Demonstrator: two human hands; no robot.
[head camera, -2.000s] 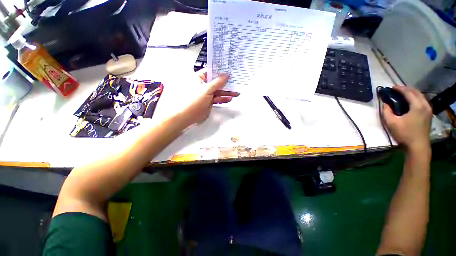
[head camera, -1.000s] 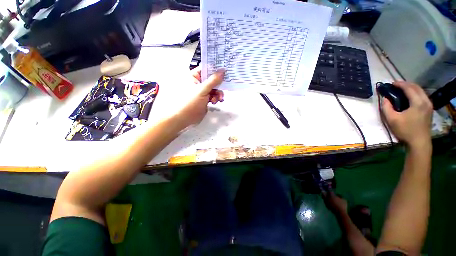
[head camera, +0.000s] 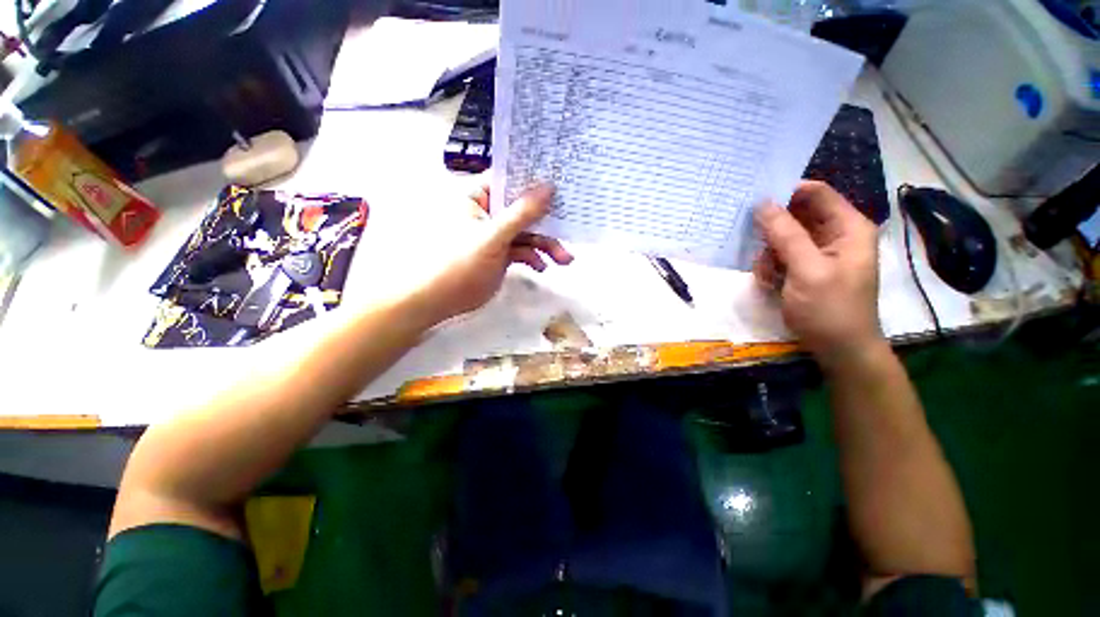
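White printed sheets (head camera: 651, 133) with a ruled table stand tilted up above the desk, more than one sheet showing at the right side. My left hand (head camera: 495, 247) grips their lower left edge, thumb on the front. My right hand (head camera: 820, 259) pinches their lower right corner. The sheets hide the middle of the black keyboard (head camera: 849, 163). A black pen (head camera: 671, 278) lies on the desk just below the sheets. The black corded mouse (head camera: 951, 239) lies on the desk to the right, with no hand on it.
A patterned black pouch or mat (head camera: 259, 268) lies at desk left. Behind it are an orange drink bottle (head camera: 87, 187), a small whitish object (head camera: 261, 158) and a black printer (head camera: 181, 90). A grey-white label printer (head camera: 1007, 97) stands right. The desk's chipped front edge (head camera: 543, 368) runs before my legs.
My right hand has left the mouse, moved left and taken hold of the sheets' lower right corner. The sheets have fanned out slightly. Another person's arm, seen below the desk earlier, is gone.
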